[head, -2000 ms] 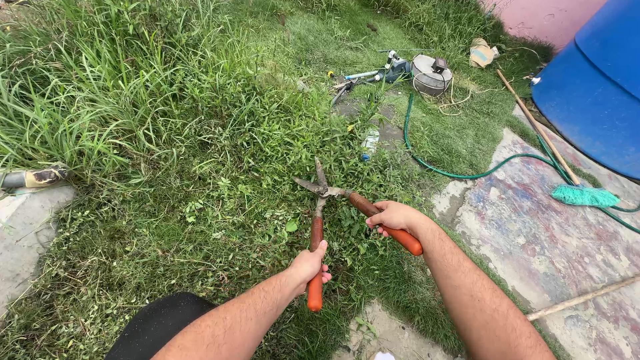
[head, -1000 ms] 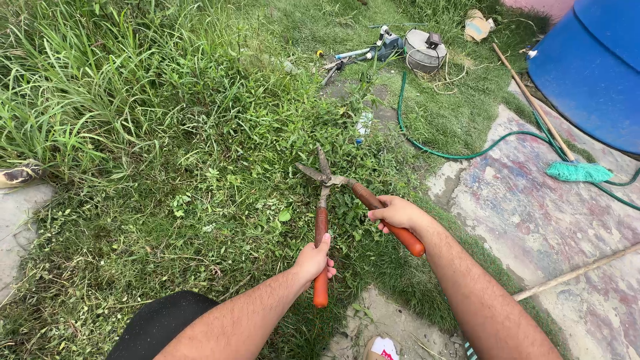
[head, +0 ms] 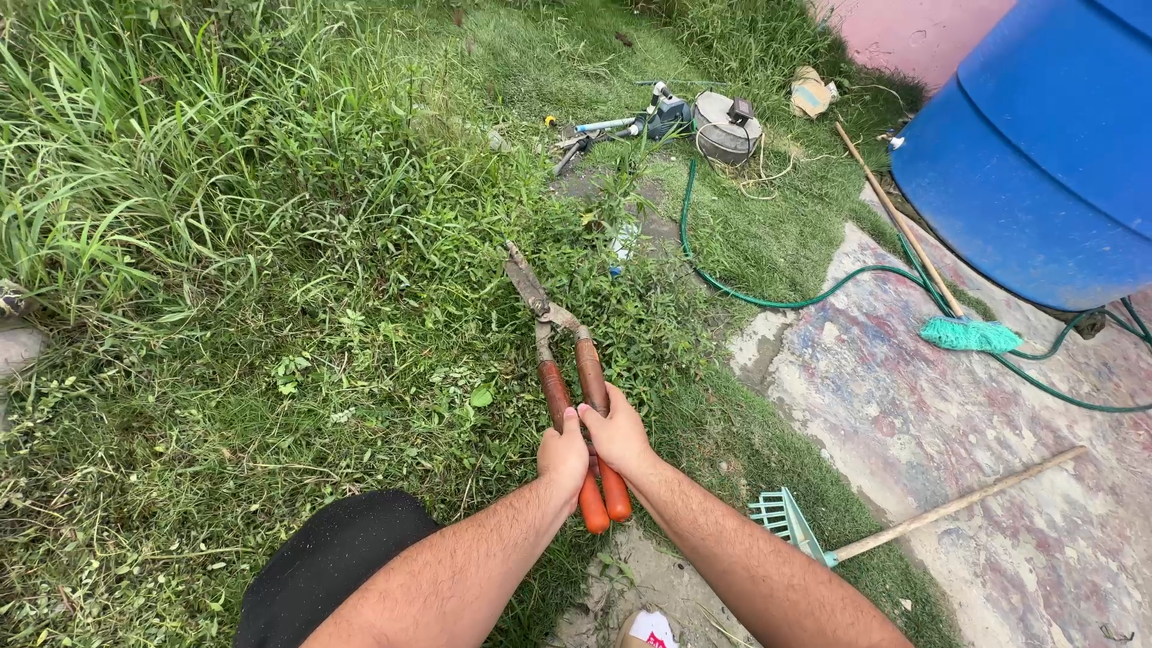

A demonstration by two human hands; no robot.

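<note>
A pair of hedge shears [head: 526, 281] with rusty, dirt-caked blades and wooden handles with orange ends lies across the middle of the view. Around its left handle my left hand [head: 565, 457] is closed, and my right hand [head: 619, 432] grips the other. Both handles are close together and my hands nearly touch. The blades are closed over each other and point up and slightly left, among low weeds [head: 621, 315]. Taller grass [head: 180, 135] grows at the upper left.
A leaf rake [head: 792, 526] and a broom with a turquoise head [head: 970, 335] lie at the right by a green hose [head: 814, 299]. Behind stand a blue tank [head: 1035, 162] and a pump [head: 666, 117] beside a round concrete block [head: 724, 135]. A plastic bottle [head: 624, 243] lies among the weeds.
My hands have come together, so the shears' handles, spread apart before, are now side by side and the open blades have closed. More of the rake shows at the lower right.
</note>
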